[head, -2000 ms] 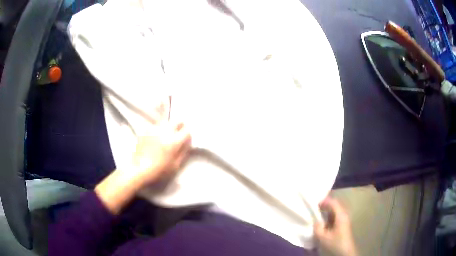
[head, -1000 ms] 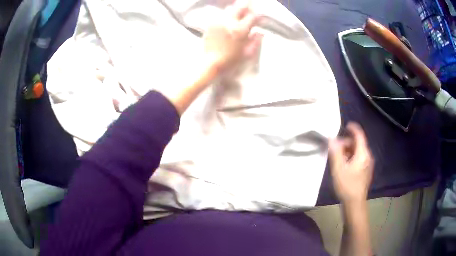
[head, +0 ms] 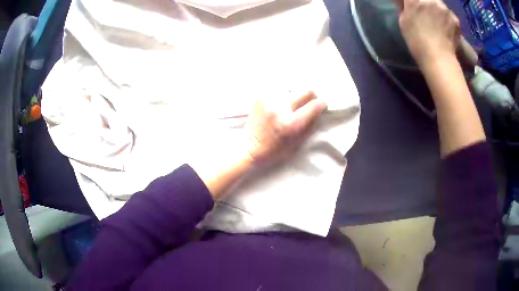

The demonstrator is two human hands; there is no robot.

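A white garment (head: 188, 74) lies spread on the dark blue-purple table cover (head: 387, 176), with folds bunched at its left side. My left hand (head: 281, 128) rests on the garment right of its middle, fingers apart and pointing right. My right hand (head: 429, 28) is closed on the orange-brown handle (head: 466, 54) of the steam iron (head: 384, 42) at the upper right. The iron's dark plate with a pale rim shows left of the hand. The hand and forearm hide most of the handle. The iron is beside the garment, not touching it.
A pale wrapped hose (head: 494, 88) leaves the iron's back at right. A blue crate (head: 498, 34) is at the upper right. A grey curved arm (head: 10, 148) runs down the left edge, with a small orange thing (head: 34, 111) beside it. Pale floor (head: 392, 244) shows below the table.
My right hand has moved up from the garment's right edge and taken the iron's handle; the iron sits a little further up and left. My left hand has moved down, and the garment's outline has changed.
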